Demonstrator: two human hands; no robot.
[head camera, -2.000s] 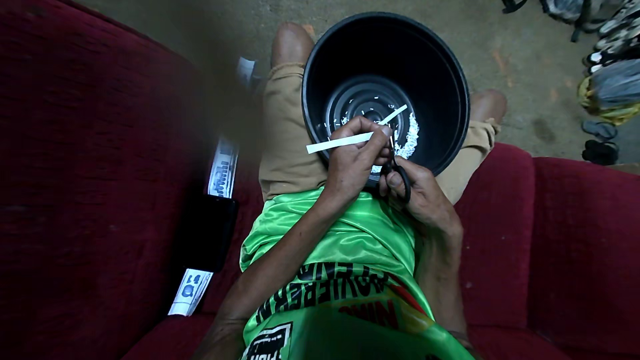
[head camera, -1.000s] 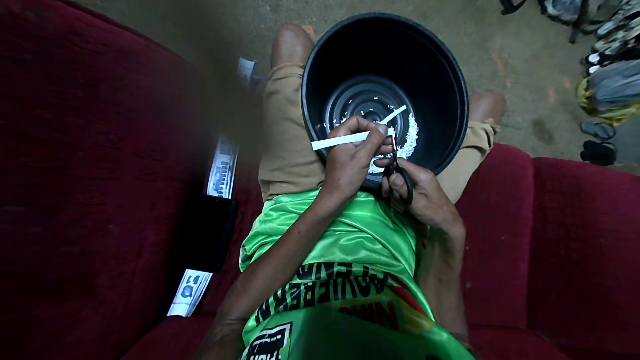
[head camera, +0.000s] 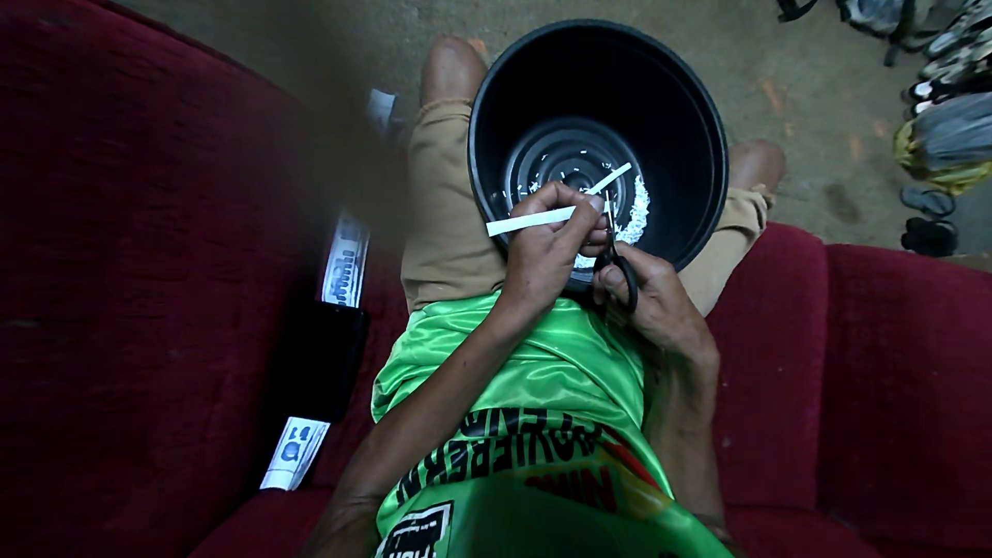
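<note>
My left hand (head camera: 552, 232) pinches a white paper strip (head camera: 515, 223) over the near side of a black plastic bucket (head camera: 697, 101). A second white strip (head camera: 610, 178) sticks out beyond the fingers of that hand. My right hand (head camera: 659, 298) holds black-handled scissors (head camera: 628, 283), their blades beside the left fingertips, at the end of the paper strip. Small white paper snippets (head camera: 638, 209) lie in a heap along one side of the bucket's bottom, and a few are scattered around its ringed base. The bucket stands between my knees.
On the red sofa (head camera: 775, 372) at left lie a black flat object (head camera: 329, 360) and printed papers (head camera: 294, 453). A white scrap (head camera: 380, 107) is on the floor. Sandals (head camera: 928, 203), a plastic bag (head camera: 949, 143) and footwear sit at the upper right.
</note>
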